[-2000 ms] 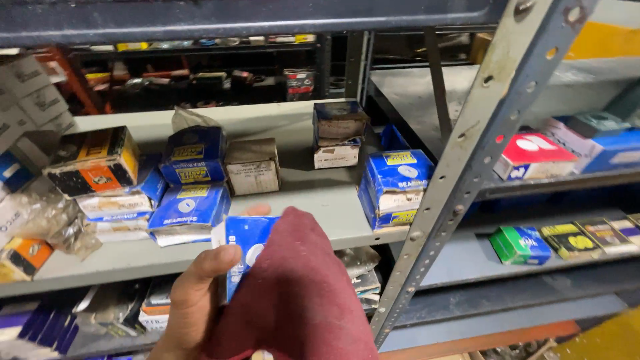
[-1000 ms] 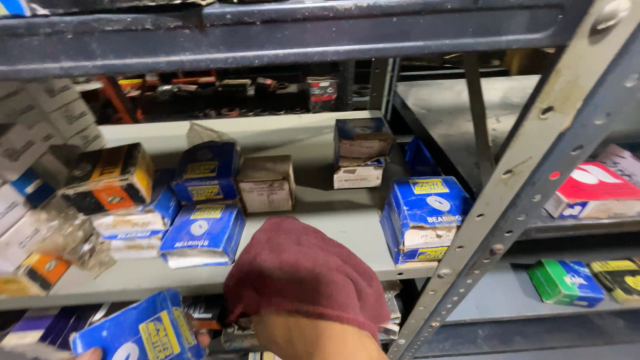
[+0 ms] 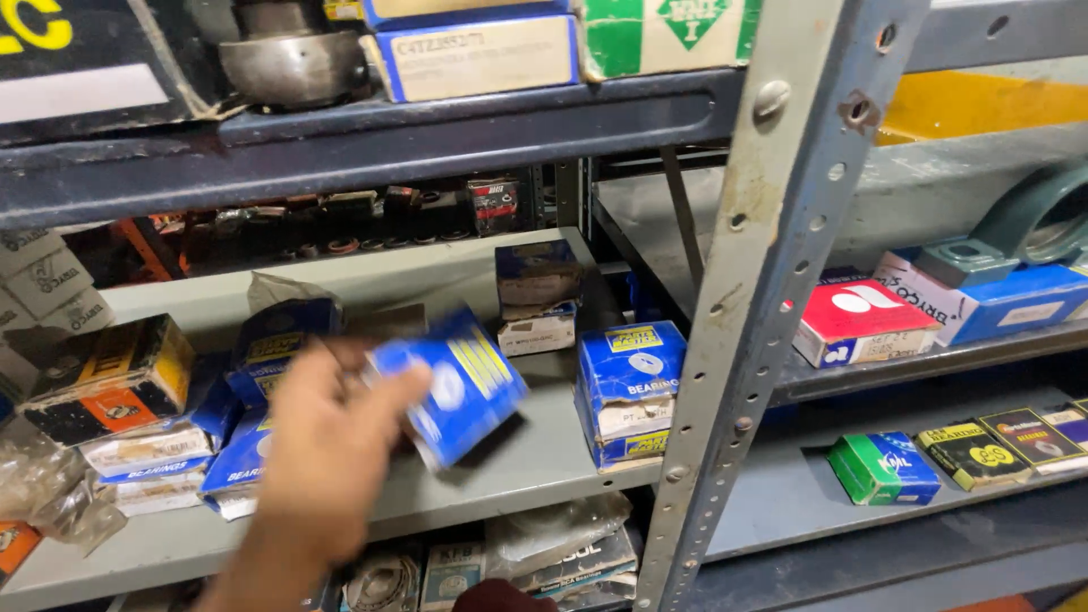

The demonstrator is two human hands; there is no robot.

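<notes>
My left hand (image 3: 327, 433) reaches up from the lower left and grips a blue and yellow bearing box (image 3: 459, 387) by its left side. Hand and box are blurred, and the box is tilted over the grey shelf. At the bottom edge a bit of maroon cloth (image 3: 506, 597) shows; my right hand is not in view. Behind and left of my left hand stand more blue bearing boxes (image 3: 276, 340), partly hidden by it. To the right, by the post, blue boxes (image 3: 631, 374) are stacked, and a worn box (image 3: 535, 280) sits farther back.
A perforated metal post (image 3: 722, 340) divides the shelves. An upper shelf beam (image 3: 476, 127) crosses above my hand. At left are a black and orange box (image 3: 115, 374) and crumpled clear plastic (image 3: 51, 484). A red box (image 3: 867, 314) and a green-blue box (image 3: 884, 467) stand beyond the post.
My left hand has moved the blue box from the lower left up over the shelf. My right hand has dropped out of view, with only some maroon cloth showing at the bottom.
</notes>
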